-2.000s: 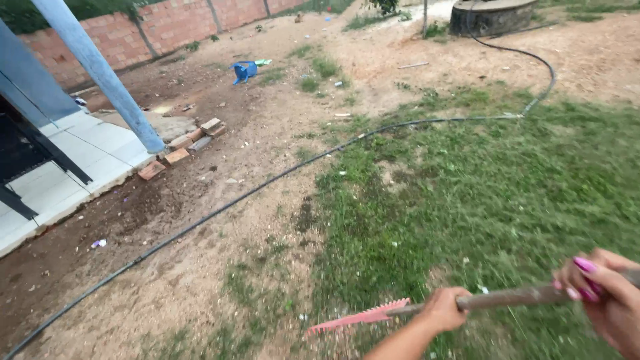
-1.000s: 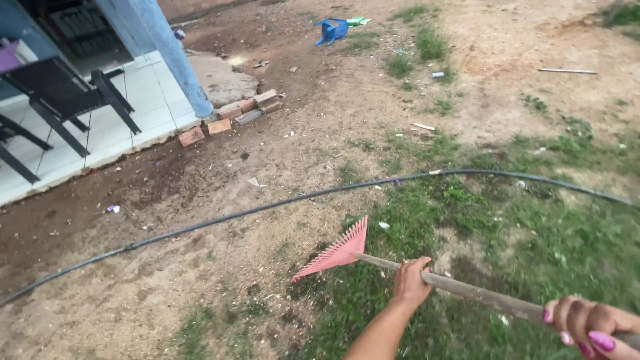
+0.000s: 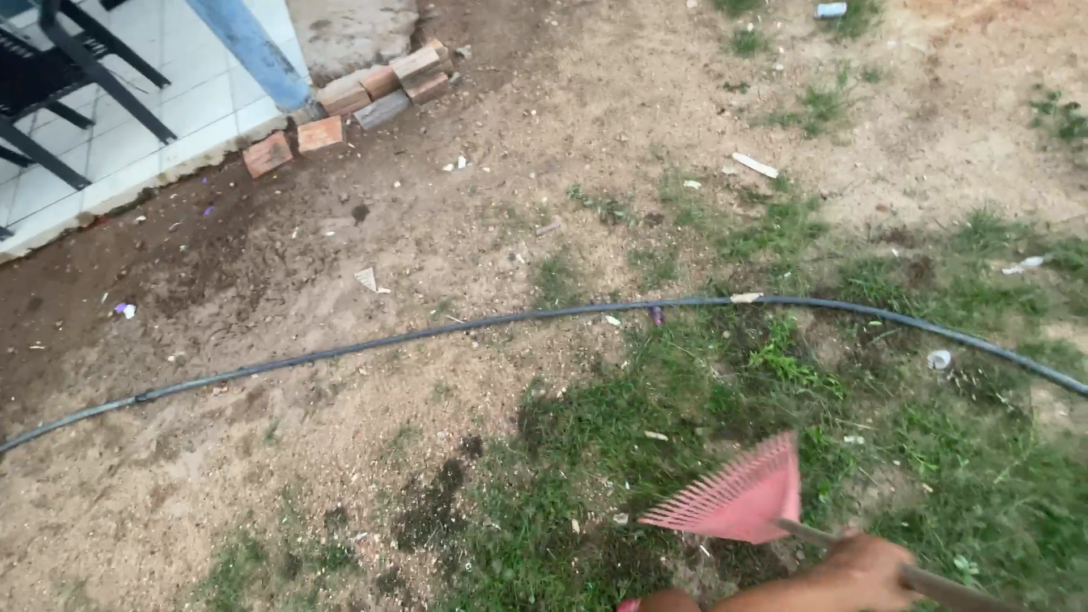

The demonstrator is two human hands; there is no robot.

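My left hand (image 3: 867, 565) is closed around the wooden handle (image 3: 943, 586) of a rake, close to its head, at the lower right. The pink fan-shaped rake head (image 3: 739, 497) lies over grass and bare soil, its tines pointing to the upper left. The handle runs out of the frame at the bottom right. My right hand is out of view. At the bottom edge, left of my forearm, a small patch of skin with something pink shows; what it is cannot be told.
A dark hose (image 3: 527, 314) crosses the ground beyond the rake. Bricks (image 3: 319, 133) edge a tiled porch (image 3: 200, 102) with a blue post (image 3: 255, 55) and a black chair (image 3: 81, 72). Litter includes a white strip (image 3: 755, 165), a cup-like piece (image 3: 938, 359) and a can-like object (image 3: 830, 9).
The view has tilted down and moved nearer the hose. The rake head now sits lower right in the view. My right hand, on the handle in both earlier frames, has left the view.
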